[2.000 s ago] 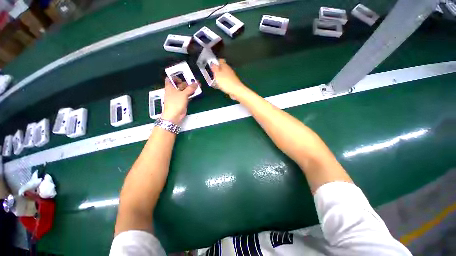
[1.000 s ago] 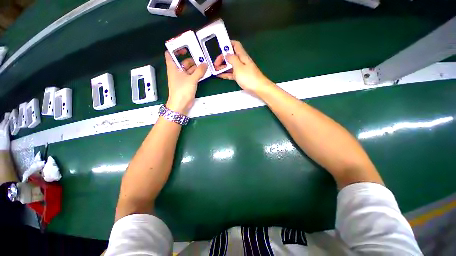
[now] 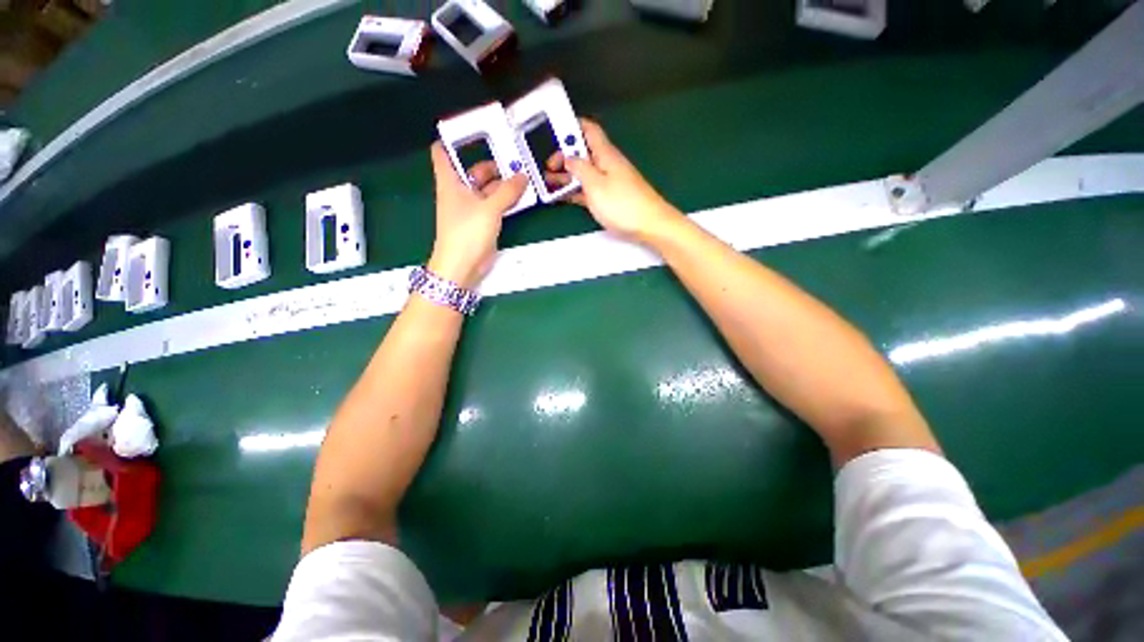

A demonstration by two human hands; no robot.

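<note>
My left hand (image 3: 469, 213) holds a white plastic housing (image 3: 473, 127) with a window and a small dark round spot, thumb on its lower end. My right hand (image 3: 612, 188) holds a second white housing (image 3: 550, 100) by its right side. The two housings are side by side, close together and slightly tilted, above the dark green belt (image 3: 414, 157). Fingers show through both windows. A silver wristwatch is on my left wrist.
Several housings stand along the white rail (image 3: 282, 305) to the left. Others lie on the belt's far side, one at the upper left (image 3: 389, 45). A grey post (image 3: 1035, 113) is bolted to the rail at right. A red container (image 3: 126, 502) and another person's arm are at far left.
Two seconds ago the housings were apart, the right one by the scattered parts; both hands have brought them together. Over the last second the hands barely moved, and the rail housings shifted slightly left.
</note>
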